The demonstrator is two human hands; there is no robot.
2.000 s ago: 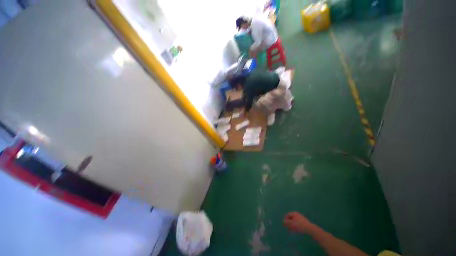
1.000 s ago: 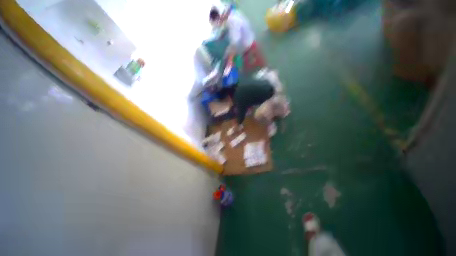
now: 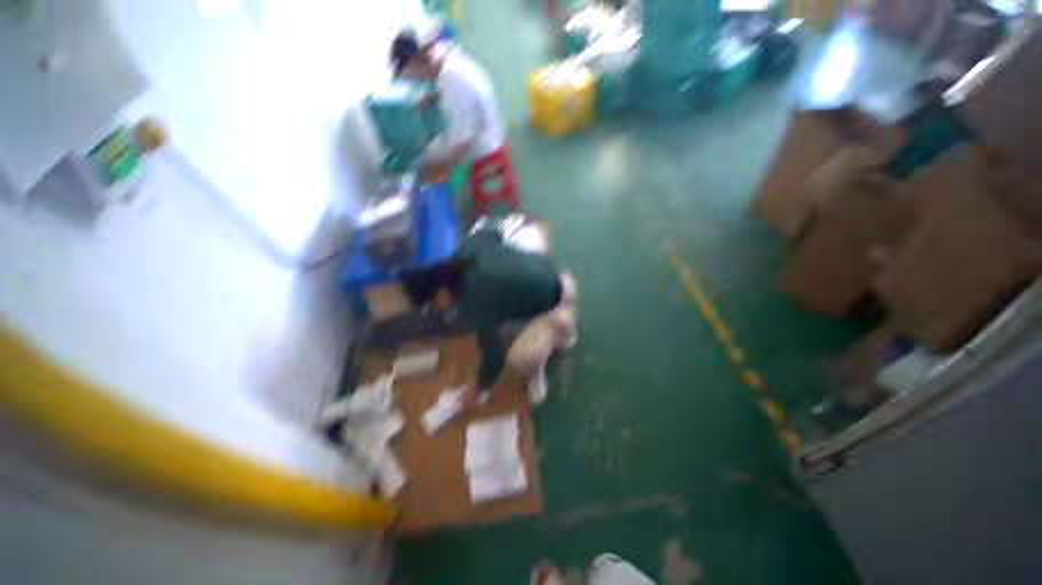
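A brown cardboard sheet [image 3: 440, 509] lies on the green floor ahead of me. A neat group of white boxes [image 3: 495, 457] lies flat near its front right. A single white box [image 3: 443, 409] lies near a crouching person's hand; whether it is held is blurred. Another white box [image 3: 416, 362] lies further back, and several lie in a loose heap [image 3: 371, 429] at the left edge. Neither of my hands can be made out. Small blurred reddish and white shapes, possibly my feet or clothing, show at the bottom edge.
A person in dark green [image 3: 509, 283] crouches at the sheet's right side. Another person in white [image 3: 469, 109] is by a red stool [image 3: 494, 181] and blue crate [image 3: 438, 225]. A yellow door edge [image 3: 206, 469] is at left; brown cartons [image 3: 960, 257] and a grey panel [image 3: 937, 469] are at right.
The view has moved forward through the doorway, so the sheet and people look nearer and cartons show at right. My right hand and forearm, seen two seconds ago, have left the picture.
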